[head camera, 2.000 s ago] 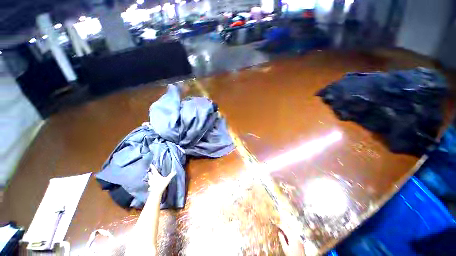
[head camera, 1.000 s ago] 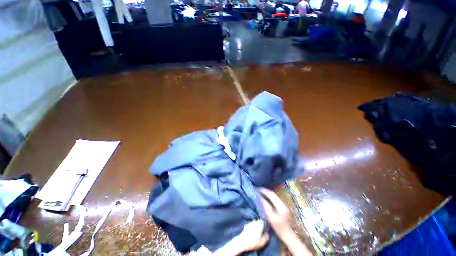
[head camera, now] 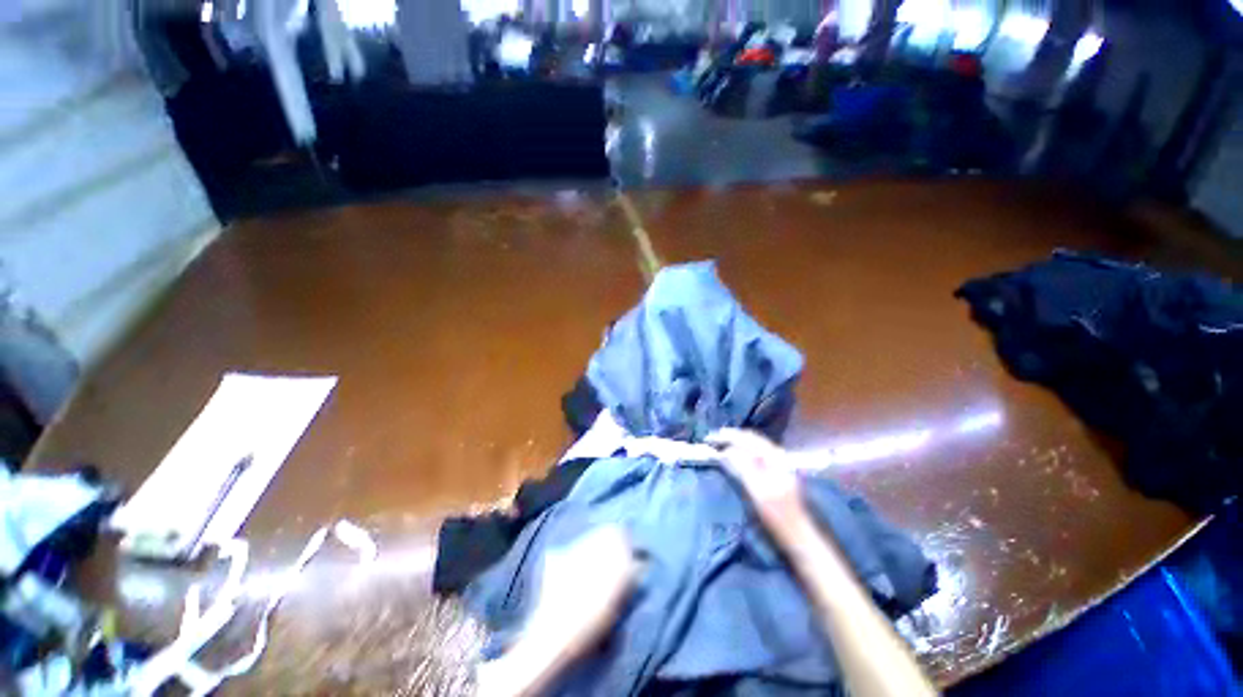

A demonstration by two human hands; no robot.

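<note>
The garment bundle (head camera: 695, 341), blue-grey cloth with black cloth under it, lies upright to my view on the brown table, in front of me. A white tie strip (head camera: 665, 449) runs around its middle. My right hand (head camera: 757, 470) has its fingers closed on the tie strip at the right of the middle. My left hand (head camera: 589, 586) is blurred over the lower left cloth; whether it grips the cloth does not show.
A white paper sheet with a pen (head camera: 239, 456) lies at the left. White tapes (head camera: 205, 626) and small clutter (head camera: 55, 545) are at the near left corner. Black cloth (head camera: 1131, 354) lies at the right. Blue plastic (head camera: 1118, 647) is below the right edge. The wooden table (head camera: 409, 300) extends ahead.
The bundle has come nearer and turned so its tied middle faces me. My right hand has moved up to the tie strip. My left hand has moved left over the lower cloth.
</note>
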